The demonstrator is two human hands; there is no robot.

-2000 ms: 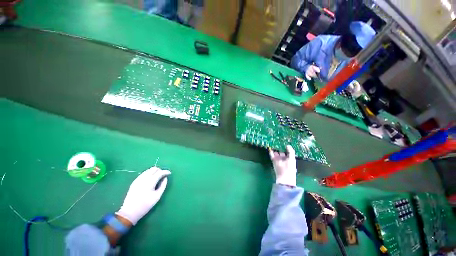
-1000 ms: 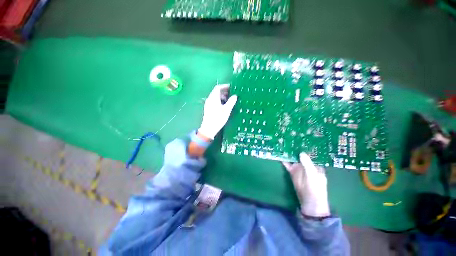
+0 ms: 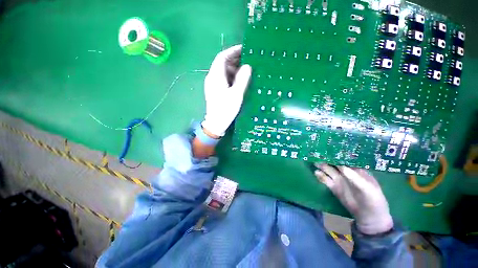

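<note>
A large green circuit board (image 3: 314, 89) is in front of me, solder side up, with columns of dark squares with pale centres at its upper right. My left hand (image 3: 224, 91), in a white glove with a blue wrist band, is at the board's left edge, fingers curled around it. A thin strand of solder wire (image 3: 166, 97) runs to this hand. My right hand (image 3: 352, 194), gloved, is at the board's lower edge; some fingertips are hidden under it. The solder spool (image 3: 144, 41), green and white, lies on the mat at the upper left.
A blue curled cord (image 3: 127, 141) lies at the green mat's (image 3: 42, 63) left front edge. A yellow-orange ring (image 3: 428, 183) is partly under the board's lower right corner, with a small yellow scrap (image 3: 431, 204) below it. Striped tape (image 3: 78, 157) marks the floor.
The right hand has brought a board from the dark strip to the mat in front of me. The left hand has moved to its left edge. The view has turned down and come closer.
</note>
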